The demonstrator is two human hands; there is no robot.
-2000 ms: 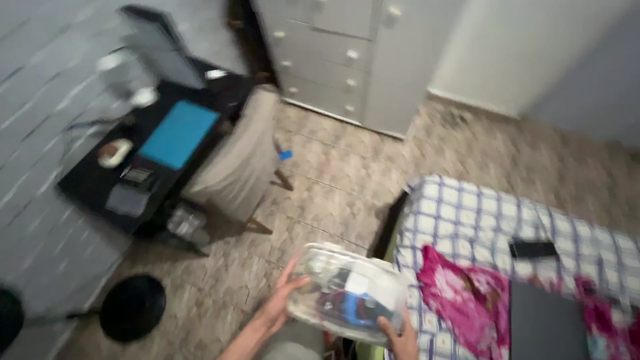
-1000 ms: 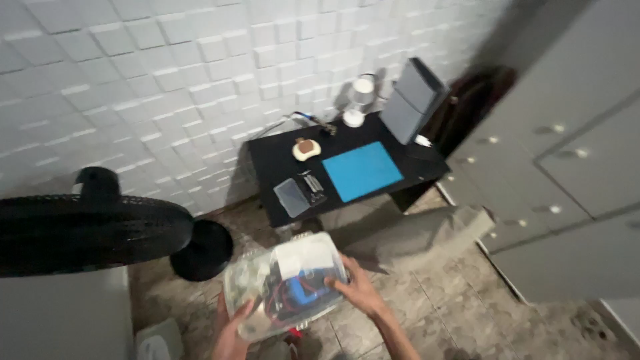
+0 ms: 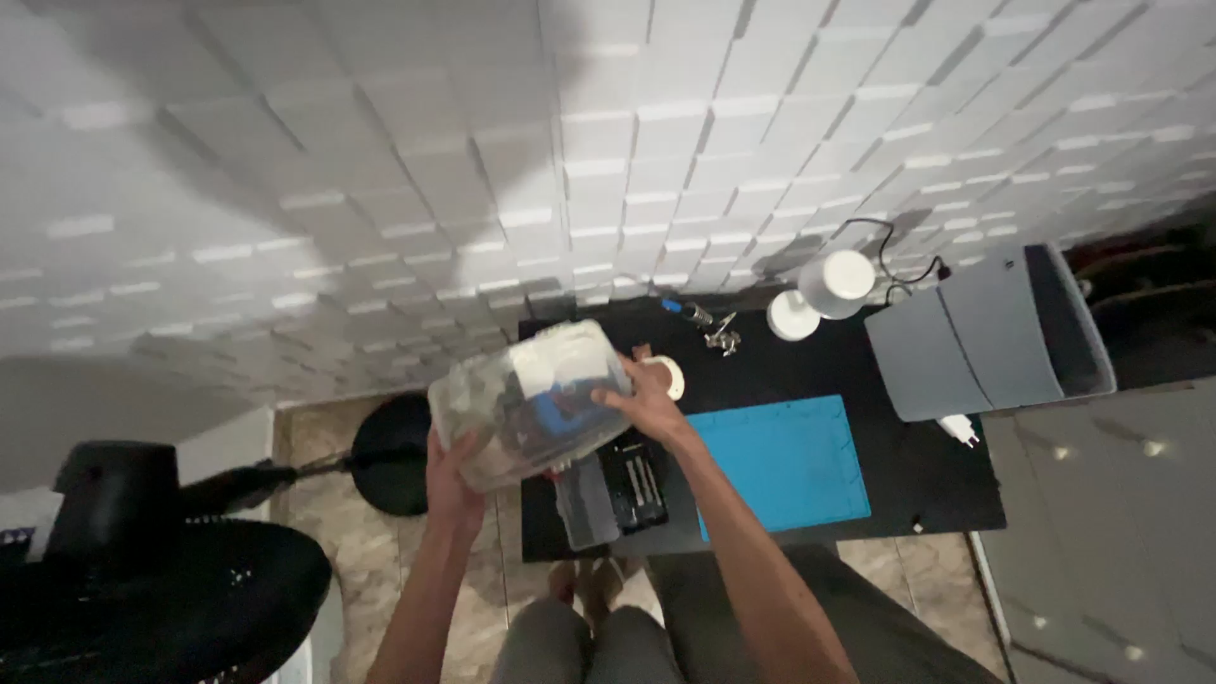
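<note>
Between my two hands is a clear plastic box (image 3: 527,404) with blue, dark and white items inside, held above the left end of a black desk (image 3: 931,484). My left hand (image 3: 456,475) grips its lower left side, and my right hand (image 3: 646,399) grips its right side. Right of my right hand lies a blue mat (image 3: 784,465). Just behind that hand sits a small round white-and-brown object (image 3: 670,377). Below the box, partly covered by it, are a translucent lid or tray (image 3: 586,503) and a black case with slim metal tools (image 3: 643,484).
At the desk's back stand a soldering-iron stand (image 3: 698,313), a small metal clamp holder (image 3: 724,337) and a white lamp (image 3: 793,315). A grey bin-like object (image 3: 988,332) and a white plug (image 3: 959,429) are at the right. A black fan (image 3: 161,589) stands left. A draped chair (image 3: 798,608) touches the desk's front.
The view has swung from the bed and room to the desk and wall. The plastic box, still in both hands, is now over the desk's left end; one second ago it was in front of the desk.
</note>
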